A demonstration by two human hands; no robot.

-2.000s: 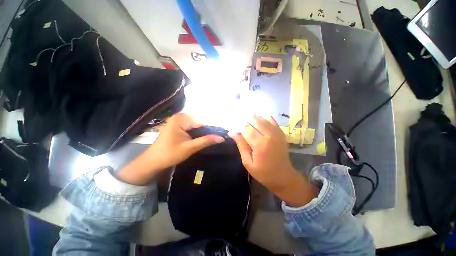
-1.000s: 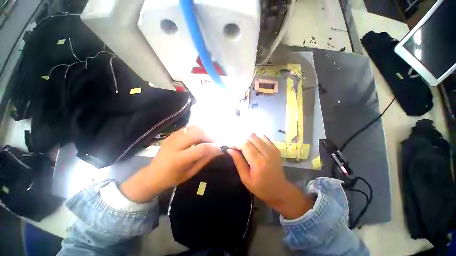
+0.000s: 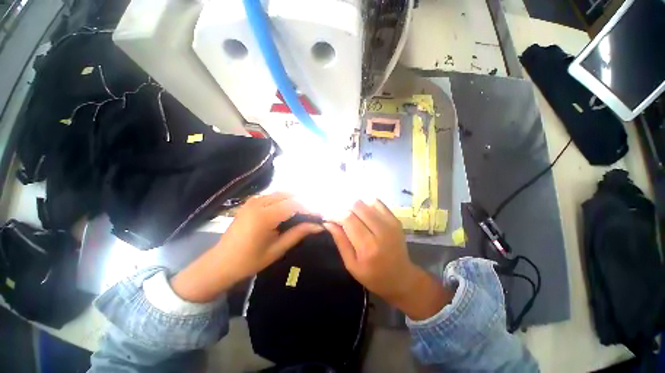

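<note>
A black garment piece (image 3: 313, 313) with a small yellow sticker (image 3: 292, 276) lies in front of me, its lower end towards my body. My left hand (image 3: 264, 237) pinches its upper edge between thumb and fingers. My right hand (image 3: 373, 248) pinches the same edge just to the right, the thumbs nearly touching. Both hands are bare and just below the white sewing machine head (image 3: 292, 51). The needle area is lost in strong white glare, and the fingertips near it are partly washed out.
Black stacked pieces (image 3: 175, 175) with yellow stickers lie left of the machine. A yellow-taped metal plate (image 3: 386, 167) is right of the needle. A small black connector (image 3: 488, 229) with cable lies on the grey mat (image 3: 510, 146). Black pieces (image 3: 623, 255) and a tablet (image 3: 620, 58) are at the right.
Since two seconds ago the view has shifted, showing more of the machine head. The fold between my fingers looked smaller one second ago; more dark cloth shows by my left thumb now.
</note>
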